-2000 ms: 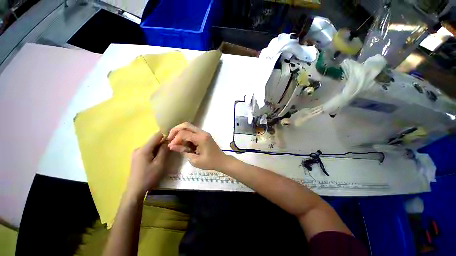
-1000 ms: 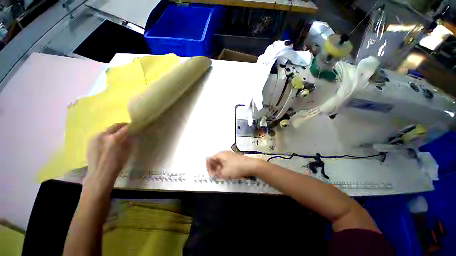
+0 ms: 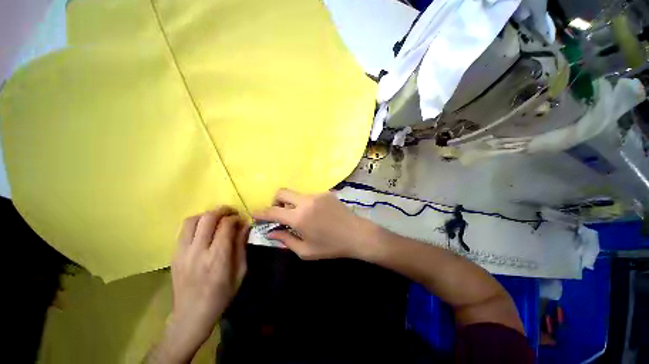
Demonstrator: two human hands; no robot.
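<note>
A large yellow fabric panel (image 3: 277, 99) lies spread face up, with a centre seam (image 3: 194, 105) running down it to my hands. My left hand (image 3: 211, 266) grips the panel's near edge just left of the seam end. My right hand (image 3: 313, 224) is at the same edge, right of the seam end, with fingers bent. A small dark, shiny thing shows under its fingers; I cannot tell what it is. The fingertips of both hands are close together at the seam end.
The white sewing machine (image 3: 491, 135) with draped white cloth strips (image 3: 455, 53) stands right, touching or near the panel's edge. A dark knotted cord (image 3: 455, 226) lies along the table. Yellow pieces (image 3: 107, 320) lie below the table edge. Red-handled tools (image 3: 551, 316) are at lower right.
The panel, earlier partly folded over with its tan back showing, is now spread open nearer the machine. My hands, apart a second ago, are together at the near edge. The view has moved closer.
</note>
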